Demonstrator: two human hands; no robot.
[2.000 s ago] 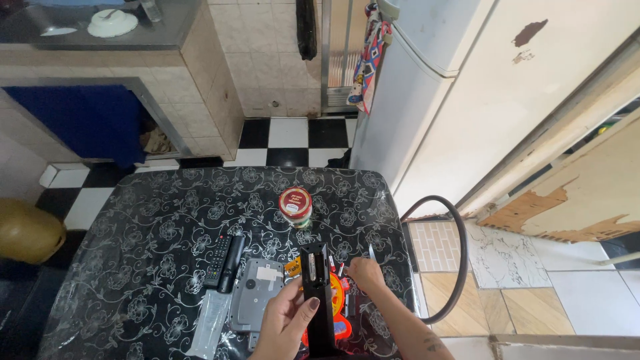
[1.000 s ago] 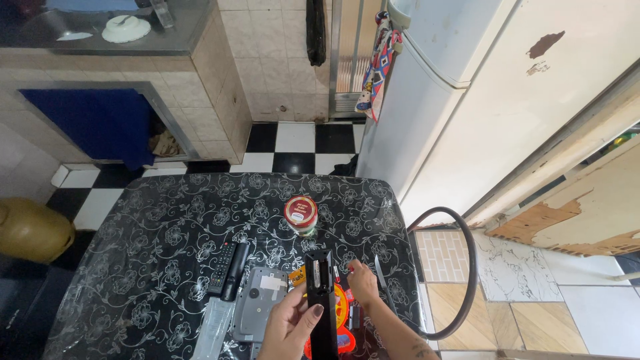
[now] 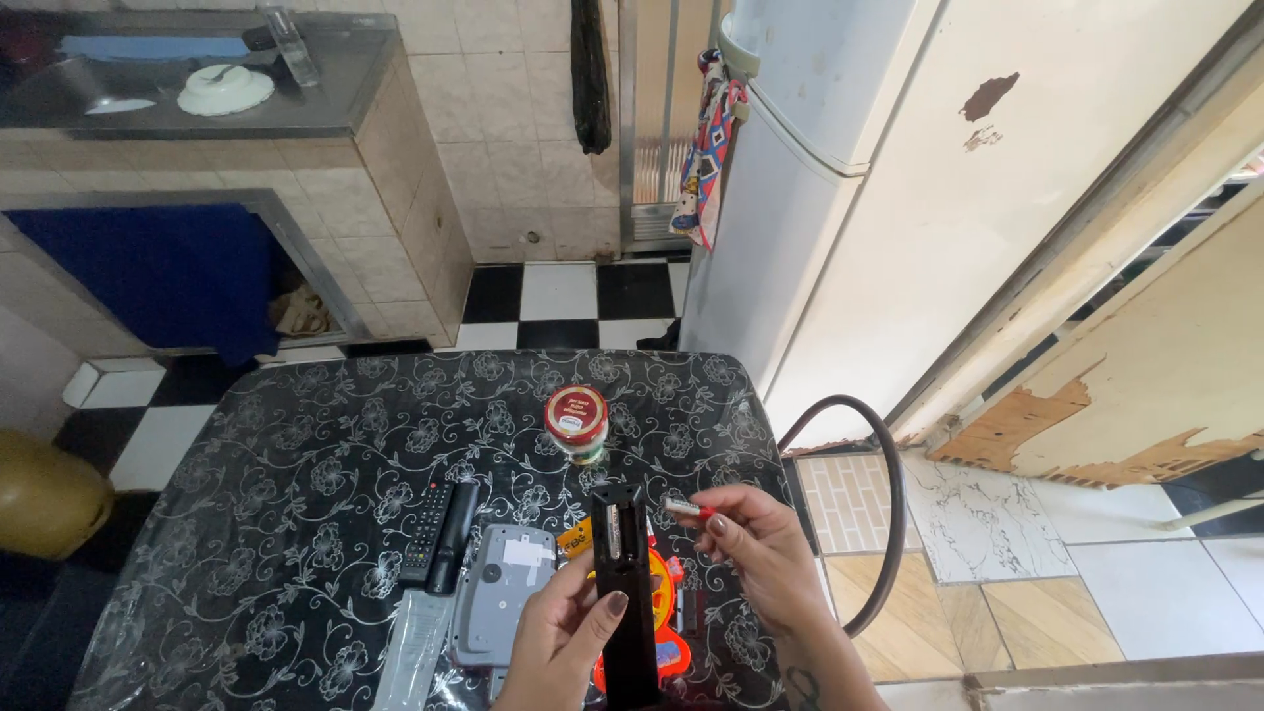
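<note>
My left hand (image 3: 573, 632) holds a black remote control (image 3: 629, 612) upright, its battery compartment facing me. One battery (image 3: 614, 531) lies in the left side of the compartment; the slot beside it looks dark. Between thumb and fingers of my right hand (image 3: 755, 548) is a small red and white battery (image 3: 688, 508), just right of the remote's top end. Behind the remote, partly hidden, lies an orange and red plastic toy (image 3: 670, 652). A grey plastic device (image 3: 506, 592) rests to the left of my left hand.
On the flower-patterned table (image 3: 296, 474) are a red-lidded glass jar (image 3: 576, 420), another black remote control (image 3: 429, 533) and a clear plastic sleeve (image 3: 415, 647). A dark curved tube (image 3: 897, 513) stands at the table's right side. Beyond it is a white refrigerator (image 3: 770, 247).
My right hand has risen from low beside the toy, and the battery in its fingers now shows plainly. My left hand still holds the remote.
</note>
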